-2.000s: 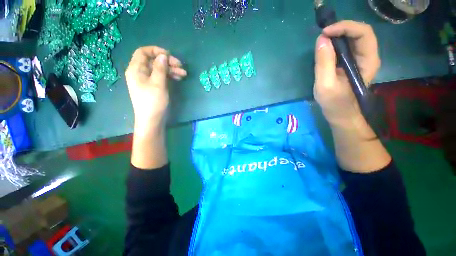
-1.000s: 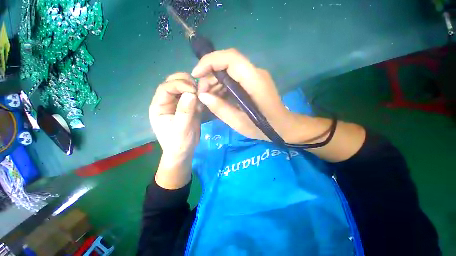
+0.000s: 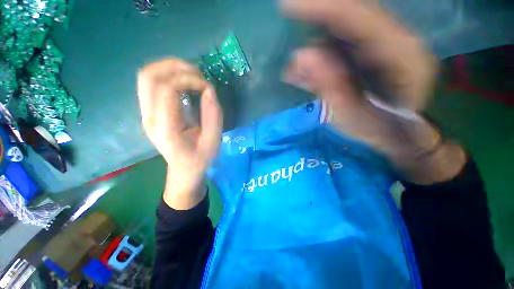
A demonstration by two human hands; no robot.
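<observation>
The green circuit board strip (image 3: 228, 59) lies on the dark-green bench mat, partly hidden by my left hand. My left hand (image 3: 177, 110) is blurred beside the strip's left end, fingers curled with thumb and fingertips close; a small shiny speck shows between them, but I cannot tell whether it is held. My right hand (image 3: 366, 73) is strongly blurred, to the right of the strip. It is closed around the dark handle of the soldering iron (image 3: 352, 56), whose tip I cannot make out. A dark cord crosses my right wrist.
A heap of green boards (image 3: 34, 62) lies at the left. Small dark components (image 3: 145, 5) show at the top edge. A black rounded object (image 3: 45, 148) lies below the heap. A blue bin with white wires (image 3: 22, 183) is at the left edge. The blue apron (image 3: 298, 209) covers my lap.
My hands were together one second ago and are now apart, the right moved right with the iron. The board strip shows again between them. The view has shifted, so the heap sits further left.
</observation>
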